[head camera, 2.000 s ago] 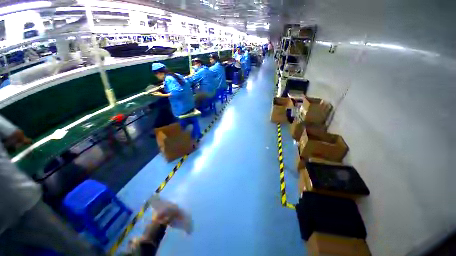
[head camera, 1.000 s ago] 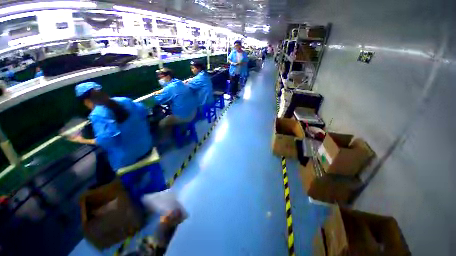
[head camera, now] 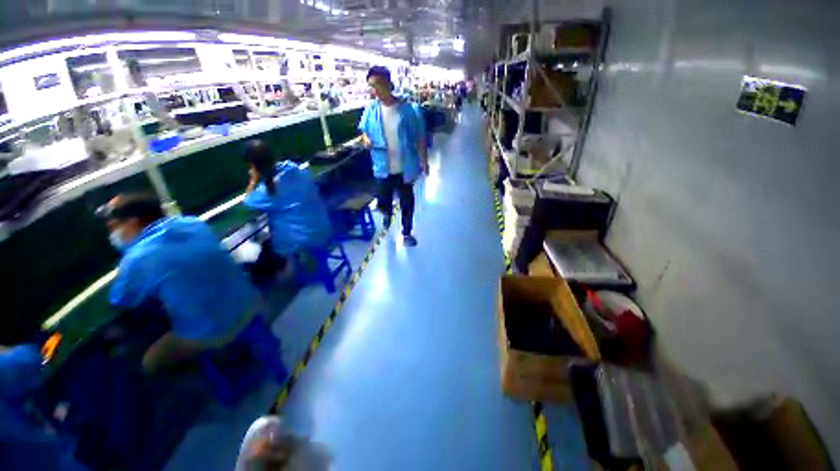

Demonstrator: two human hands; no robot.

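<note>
My left hand is small, blurred and cut off by the bottom edge, left of centre. A pale, whitish sheet-like thing shows against it, and the hand seems closed on it. Blur hides the fingers and what the thing is. My right hand is not in view.
A blue-floored aisle runs ahead. A person in a blue smock stands in it, facing me. Seated workers and blue stools line the green bench at left. Cartons, dark bins and a shelf rack stand along the right wall.
The view has moved forward along the aisle; the standing person and right-side shelf are nearer. My left hand and the pale thing have sunk lower towards the bottom edge.
</note>
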